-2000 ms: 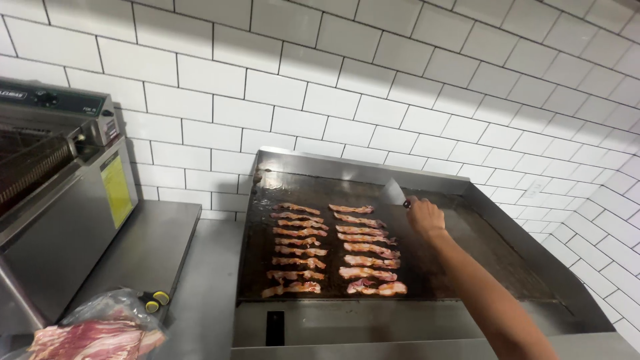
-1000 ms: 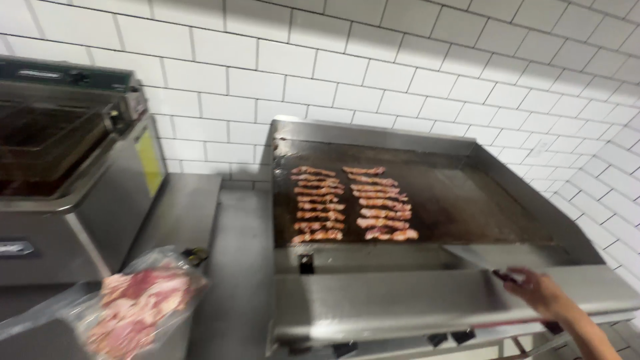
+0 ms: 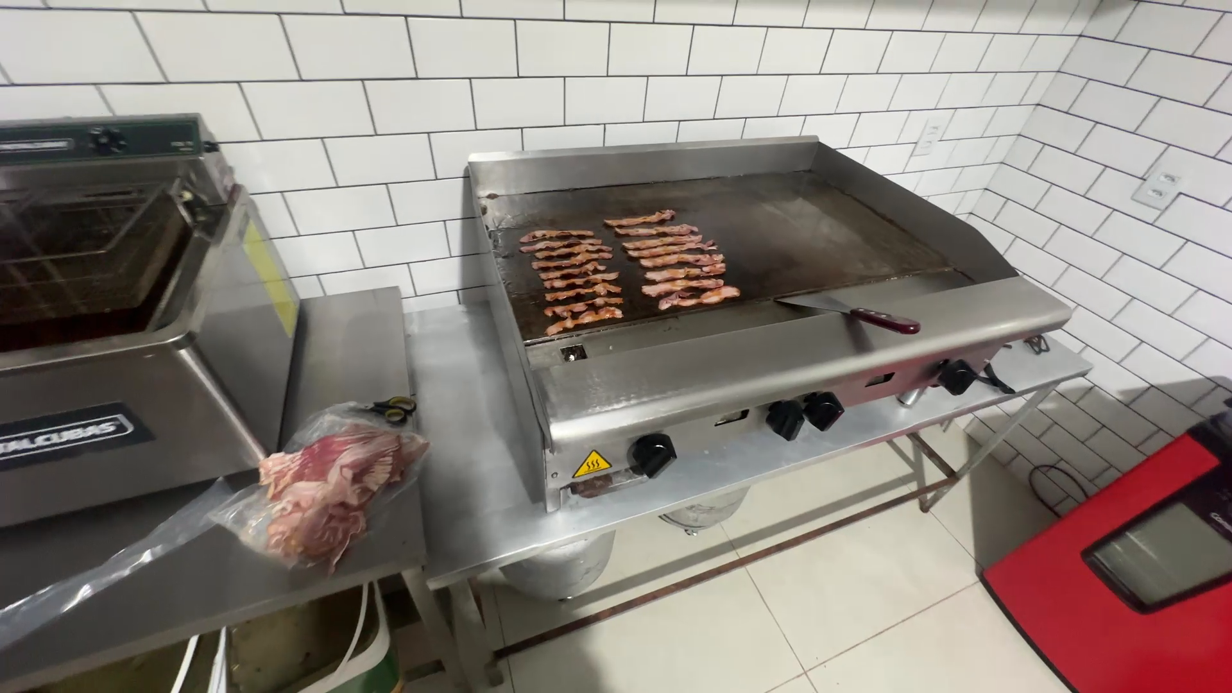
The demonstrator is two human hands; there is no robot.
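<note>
Neither my left hand nor my right hand shows in the head view now. Bacon strips (image 3: 683, 272) lie in two columns on the left part of the flat-top griddle (image 3: 799, 231). A metal spatula (image 3: 881, 320) with a dark red handle rests across the griddle's front ledge, its blade toward the cooking plate. On the steel table at left, a clear plastic bag (image 3: 332, 481) holds a heap of raw bacon slices. Scissors (image 3: 393, 411) with black and yellow handles lie just behind the bag.
A steel fryer (image 3: 115, 356) stands at the left. Black knobs (image 3: 654, 454) line the griddle's front. The griddle is on a metal table (image 3: 491, 539), with round metal cylinders (image 3: 563, 568) below. A red appliance (image 3: 1116, 549) stands at the lower right, and a bucket (image 3: 371, 664) at the lower left.
My right hand, over the griddle with the spatula two seconds ago and at its front edge one second ago, has let go of the spatula and left view. The view has shifted.
</note>
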